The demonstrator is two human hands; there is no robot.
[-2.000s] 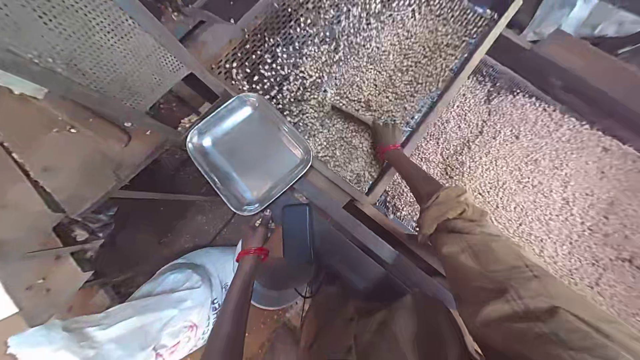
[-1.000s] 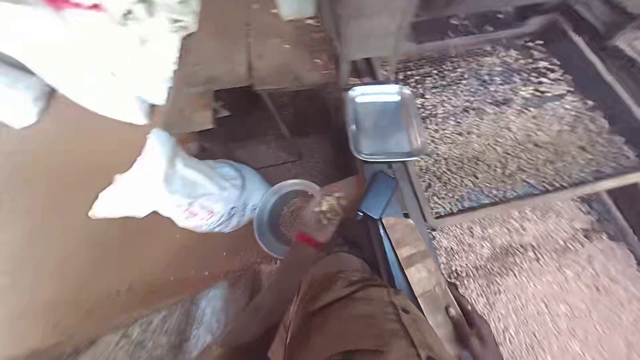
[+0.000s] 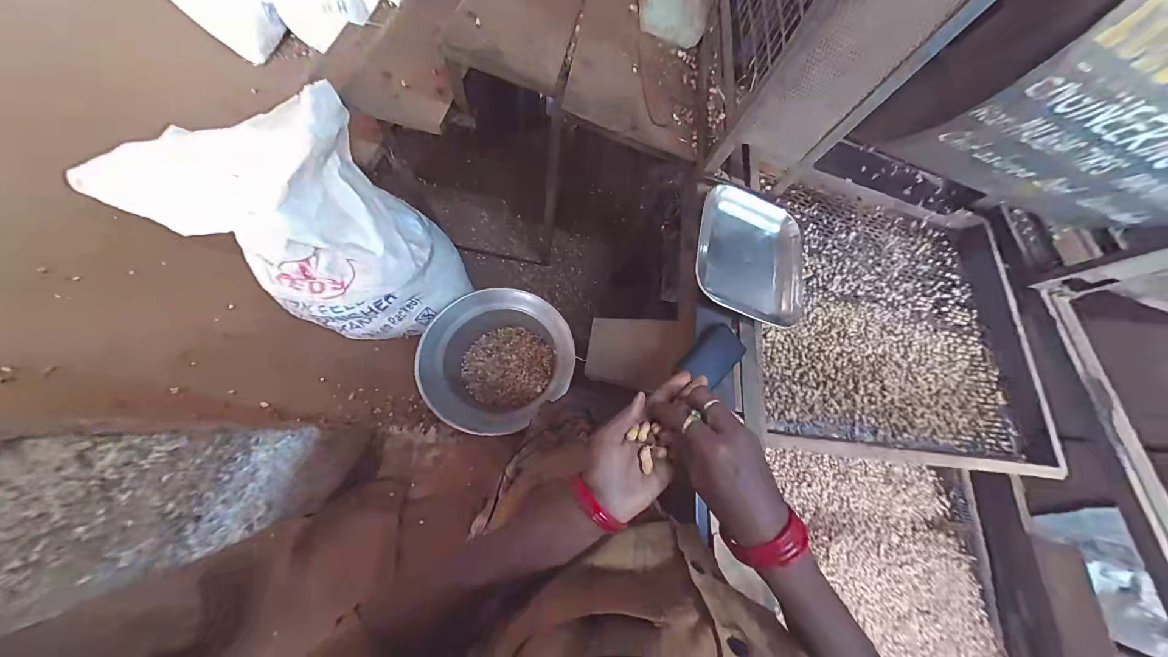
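Note:
Several unshelled peanuts (image 3: 646,443) lie in the palm of my left hand (image 3: 625,465), which is cupped upward with a red bangle at the wrist. My right hand (image 3: 716,447), with rings and red bangles, reaches over that palm, its fingers bent at the edge of the peanuts; whether it pinches one is hidden. Just beyond my fingers a dark phone-like case (image 3: 714,356) rests on the machine's edge. An empty steel tray (image 3: 750,254) stands behind it. To the left of my hands sits a metal basin (image 3: 436,365) with reddish kernels or bits (image 3: 509,367) in it.
A white woven sack (image 3: 356,246) bearing writing stands behind the basin. On the right, a framed sieve (image 3: 1040,447) holds many nuts, with more kernels (image 3: 876,529) spread below it. A perforated metal panel (image 3: 812,82) rises at the back. Scattered nuts dot the brown floor (image 3: 164,338).
My right hand has left the sieve, where it held a wooden piece two seconds ago, and has come to my left hand. My left hand has moved from beside the tray. The view has swung left.

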